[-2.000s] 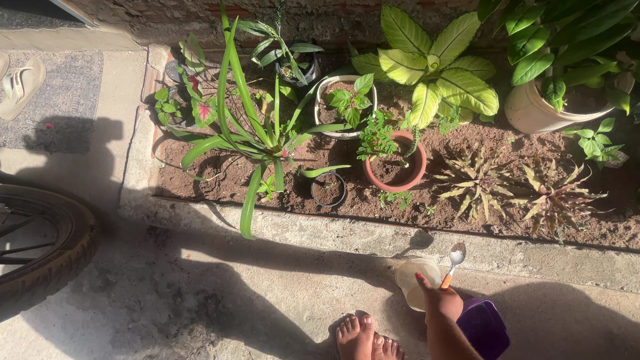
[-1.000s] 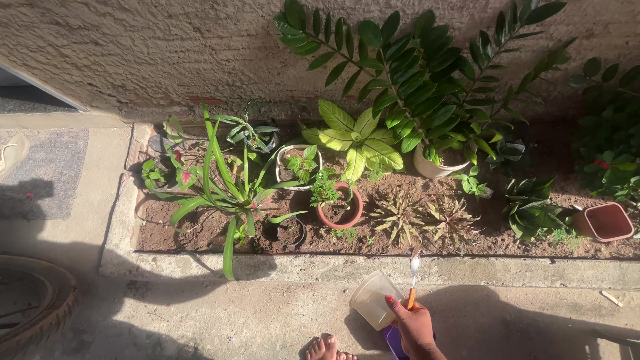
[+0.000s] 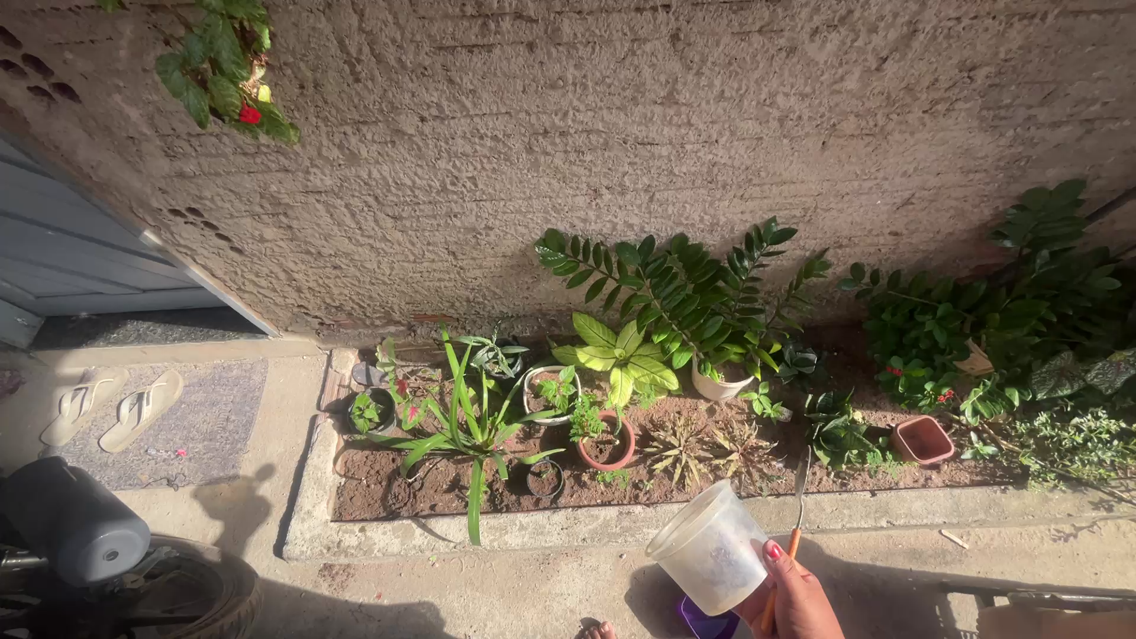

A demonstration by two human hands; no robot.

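My right hand (image 3: 790,596), low and right of centre, holds a translucent plastic tub (image 3: 714,548), tilted with its mouth to the upper left. The same hand also grips the orange handle of a small metal trowel (image 3: 801,497), its blade pointing up over the edge of the bed. Below the tub, a purple container (image 3: 706,619) is partly visible. Beyond the hand, a soil bed holds a terracotta-coloured round pot (image 3: 612,444), a small black pot (image 3: 544,479) and a square reddish pot (image 3: 923,441). My left hand is out of view.
A concrete curb (image 3: 426,541) edges the bed along a rough wall (image 3: 621,133). Large leafy plants grow at the right. On the left, flip-flops (image 3: 142,410) lie on a mat (image 3: 222,426) by a door, with a wheel (image 3: 213,590) at the lower left. A bare foot shows at the bottom.
The tub is now raised and tilted in my right hand along with the trowel; two seconds ago it was beside the hand, lower down. The view has swung up toward the wall.
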